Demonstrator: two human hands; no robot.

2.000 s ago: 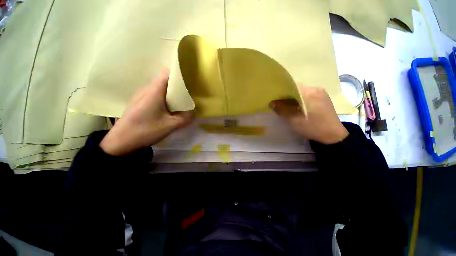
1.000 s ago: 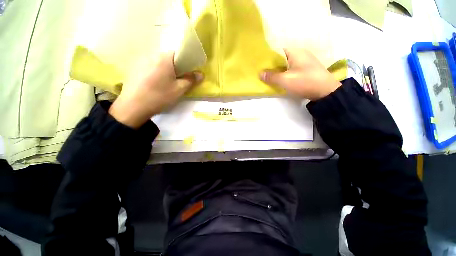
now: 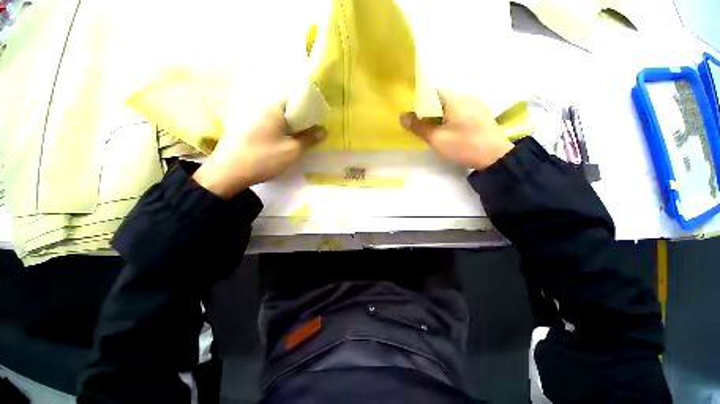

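Observation:
A large floppy garment panel [image 3: 371, 87], bright yellow on the upturned part and pale tan elsewhere, lies over the far side of the white positioning board [image 3: 442, 193]. My left hand [image 3: 256, 150] grips the panel's near edge left of its centre seam, thumb on the yellow side. My right hand [image 3: 464, 134] grips the edge right of the seam. The panel's edge lies just beyond the yellow tape strip [image 3: 387, 181] on the board. Small dark lettering [image 3: 354, 173] shows on the strip, under the seam line. The fingers beneath the panel are hidden.
A stack of tan panels [image 3: 63, 181] lies left of the board. At the right are pen-like tools [image 3: 571, 136], a partly hidden, washed-out tape roll and a blue-rimmed tray [image 3: 655, 142] with small grey bits. A second tray is cut off at the right edge.
The panel's near edge has been turned back and flattened, showing more yellow, and has moved away from the tape strip. Both hands have moved farther from the table's front edge and still hold it.

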